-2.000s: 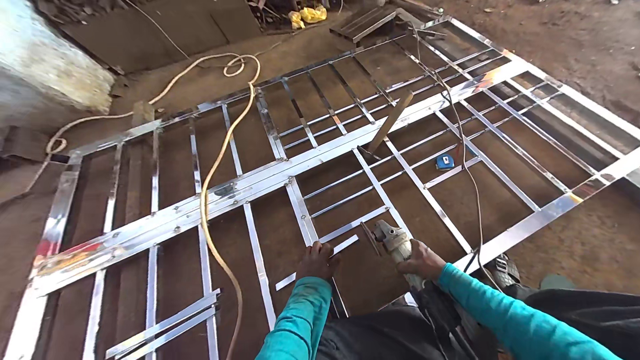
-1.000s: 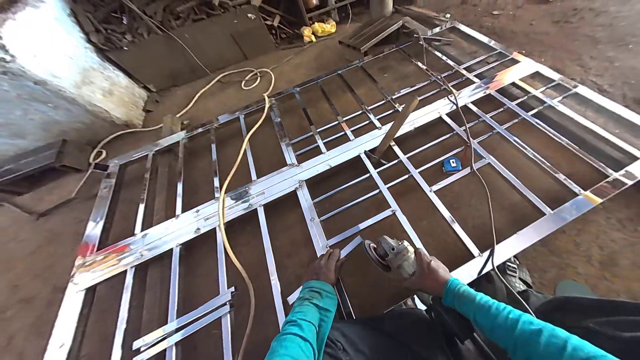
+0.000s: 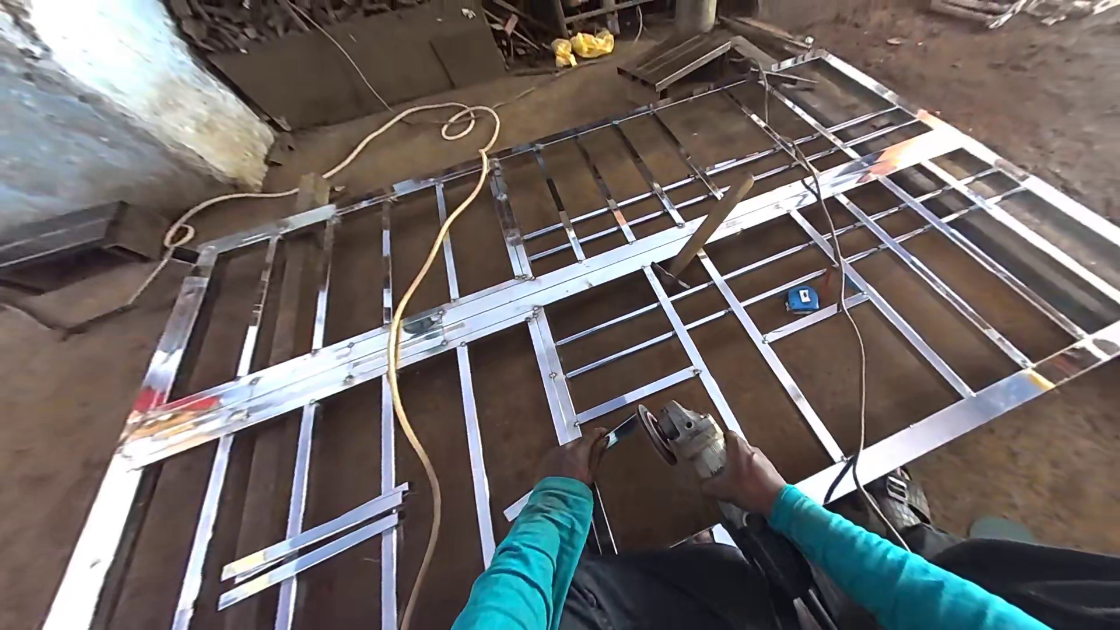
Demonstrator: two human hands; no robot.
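Note:
My right hand [image 3: 745, 477] grips an angle grinder [image 3: 693, 435] by its body. The grinder's disc [image 3: 656, 434] faces left, right by the end of a short metal strip [image 3: 621, 430]. That strip is held in my left hand [image 3: 573, 457], whose fingers are partly hidden. Both hands are over the near part of a large shiny metal gate frame [image 3: 560, 284] lying on the ground. A hammer [image 3: 713, 226] with a wooden handle stands tilted on the frame, and a blue tape measure [image 3: 801, 299] lies to its right.
Two loose metal strips [image 3: 311, 547] lie across the bars at the lower left. A beige hose or cable [image 3: 404, 306] runs over the frame, and a dark cord [image 3: 840, 254] crosses its right part. Behind are a whitewashed wall [image 3: 175, 79] and yellow bags [image 3: 591, 44].
The grinder and the strip in my left hand have come close together. One second ago the grinder's disc was turned more toward the camera. The view has shifted a little.

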